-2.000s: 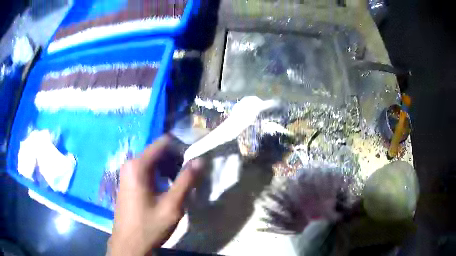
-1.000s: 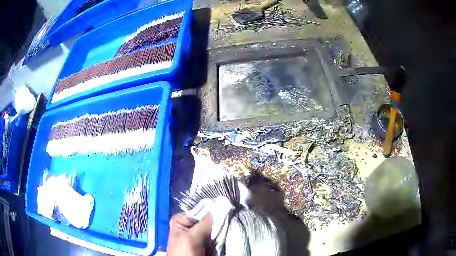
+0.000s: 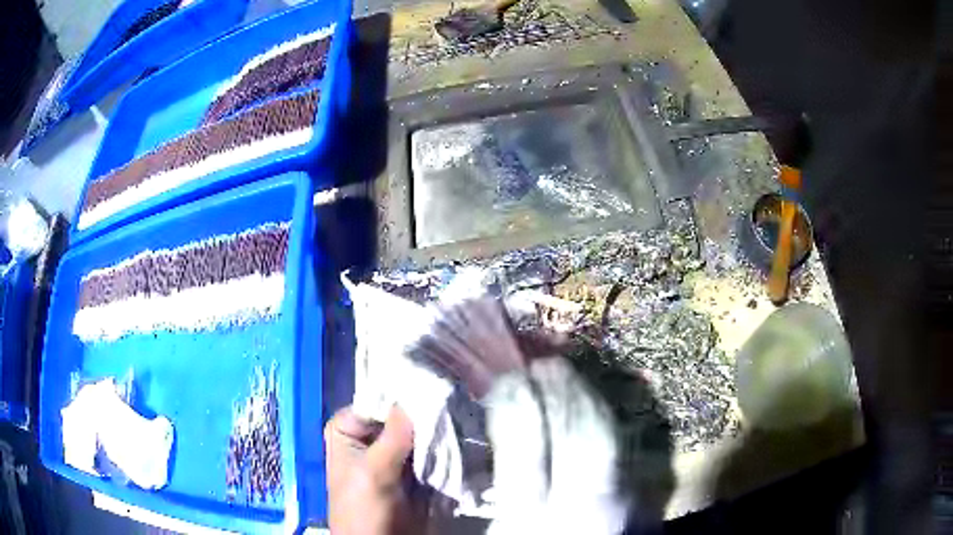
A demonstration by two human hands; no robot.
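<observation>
My bare left hand (image 3: 371, 475) is at the lower middle, thumb and finger closed on the edge of a crumpled white cloth (image 3: 392, 340). My right hand (image 3: 559, 449), in a white glove and blurred, is just right of it. It holds a fanned bundle of thin brown leads (image 3: 475, 345), whose greyish tips point up and left over the cloth. The glove hides the fingers and the bundle's lower end. Behind the hands is a solder pot (image 3: 523, 178) with a shiny grey surface in a wide dark frame.
Blue trays at left hold rows of brown, white-ended leads (image 3: 183, 266); the near tray (image 3: 303, 345) also holds a loose pile and a white cloth (image 3: 115, 434). Grey crumbs lie before the frame. At right are a round dark tin (image 3: 754, 225), an orange-handled brush (image 3: 784, 235) and a translucent round container (image 3: 796, 366).
My left hand has moved right and closed on the cloth. My right hand has brought the bundle left from the lower right to the cloth. The whole view has also shifted.
</observation>
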